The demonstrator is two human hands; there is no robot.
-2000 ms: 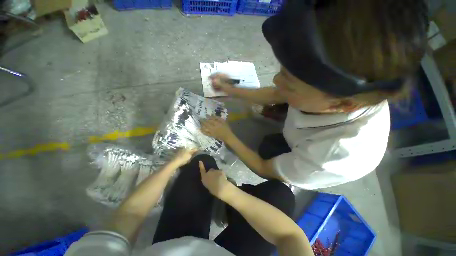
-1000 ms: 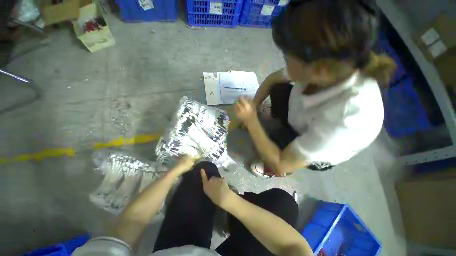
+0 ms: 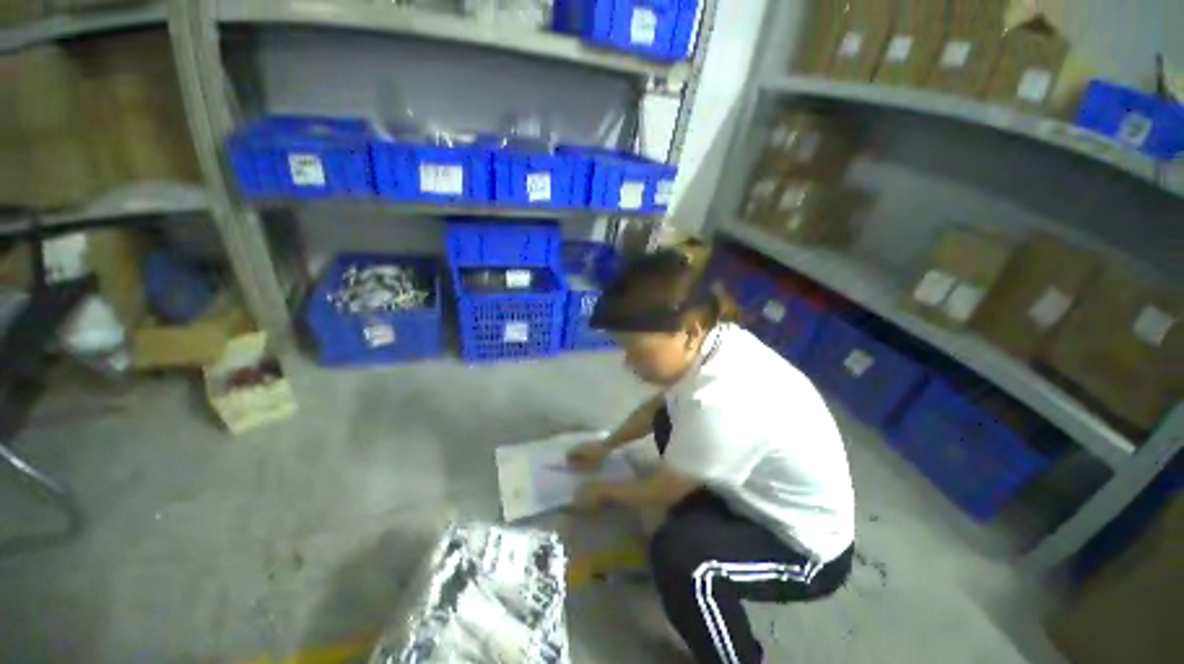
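A shiny clear plastic bag of parts [image 3: 487,594] lies nearest in front of me at the bottom of the view, its lower part cut off by the frame edge. Just beyond it, white count sheets [image 3: 535,480] lie on the floor. A second person [image 3: 766,441] in a white top and dark visor squats at the right and bends over the sheets with both hands at them. Neither of my hands is in the picture.
Shelving with blue parts bins [image 3: 435,171] stands at the back, with blue crates [image 3: 377,331] below. Shelving with cartons [image 3: 974,279] runs along the right. A small open carton [image 3: 247,379] and a metal chair leg [image 3: 37,477] are at the left. A yellow line [image 3: 331,651] crosses the floor.
The view has tilted up to the shelves, and my hands, my knees and the flatter bag have left the picture. The second person now leans over the sheets with hands on them.
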